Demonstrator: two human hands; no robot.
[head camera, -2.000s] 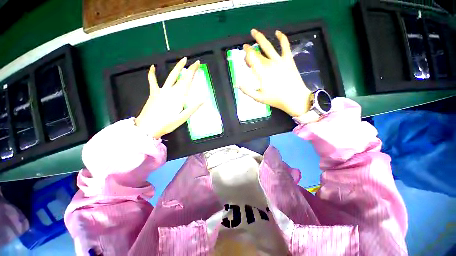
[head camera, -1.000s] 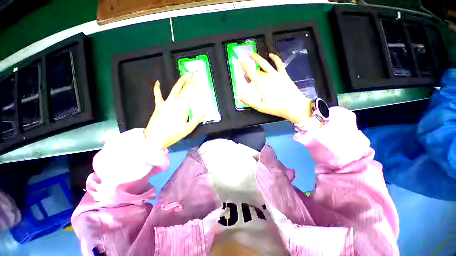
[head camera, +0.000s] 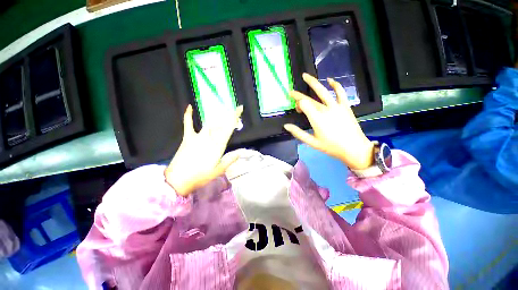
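Note:
A black foam tray (head camera: 139, 105) lies in front of me, its leftmost pocket empty. The left lit smartphone (head camera: 211, 82) shows a white screen with a green border and a green diagonal. The second lit smartphone (head camera: 270, 71) shows the same pattern. A dark-screened smartphone (head camera: 333, 59) lies in the rightmost pocket. My left hand (head camera: 205, 144) is spread with fingertips over the lower end of the left lit phone. My right hand (head camera: 332, 122) is spread, a fingertip at the lower right edge of the second lit phone. Neither hand grips anything; contact is unclear.
Another tray with dark phones (head camera: 74, 90) lies at the left, and one (head camera: 400, 45) at the right, on the green bench (head camera: 96, 62). A person's blue sleeve (head camera: 494, 141) is at the right edge. A blue stool (head camera: 48, 226) stands on the floor at lower left.
Both hands have moved down the screens towards the wearer, the right one also slightly right. Green diagonals now show on both lit phones. The view has shifted, so the tray sits higher.

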